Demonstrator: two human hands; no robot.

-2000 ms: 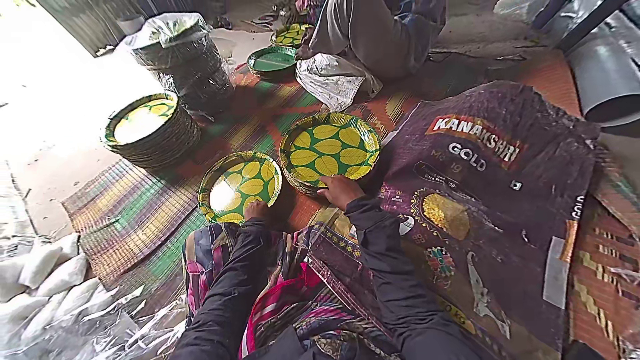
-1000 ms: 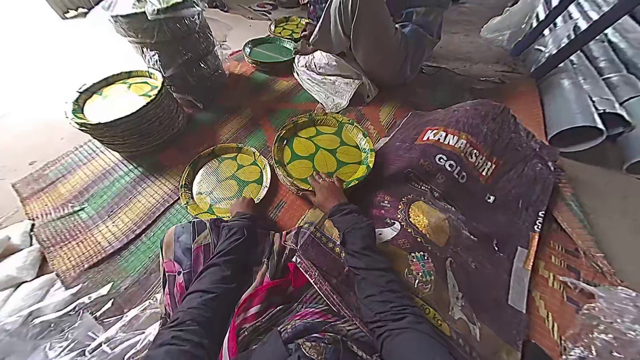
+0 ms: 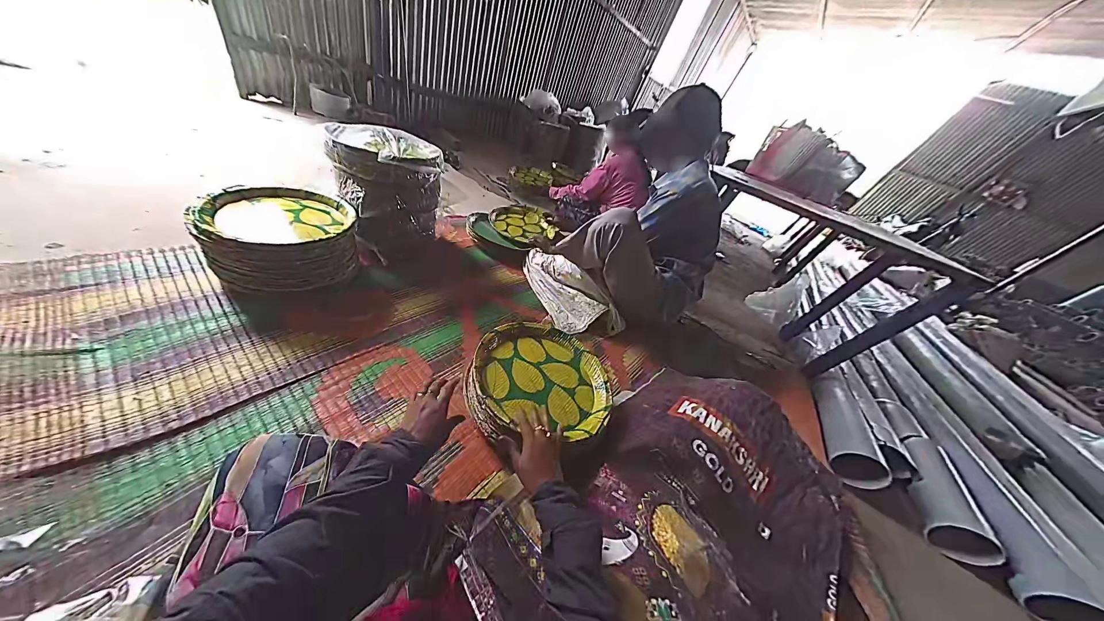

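A stack of round plates (image 3: 545,379) with a green and yellow leaf pattern sits on the woven mat in front of me. My right hand (image 3: 536,447) lies over its near rim, fingers on the patterned top and thumb outside the edge. Just left of the stack, my left hand (image 3: 431,414) is held low above the mat with its fingers apart and nothing in it. A taller stack of similar plates (image 3: 272,233) stands farther left, its top bright with glare. Behind it is a stack wrapped in clear plastic (image 3: 388,185).
A seated person (image 3: 677,207) is ahead, beside more plates (image 3: 520,224) and a white sack (image 3: 565,289). Another person sits beyond. A printed purple sack (image 3: 716,466) lies at right, with grey pipes (image 3: 949,500) and a table (image 3: 862,233) past it.
The separate leaf-patterned plate under my left hand is no longer seen there. My left hand is now empty beside the remaining near stack. The view has tilted up.
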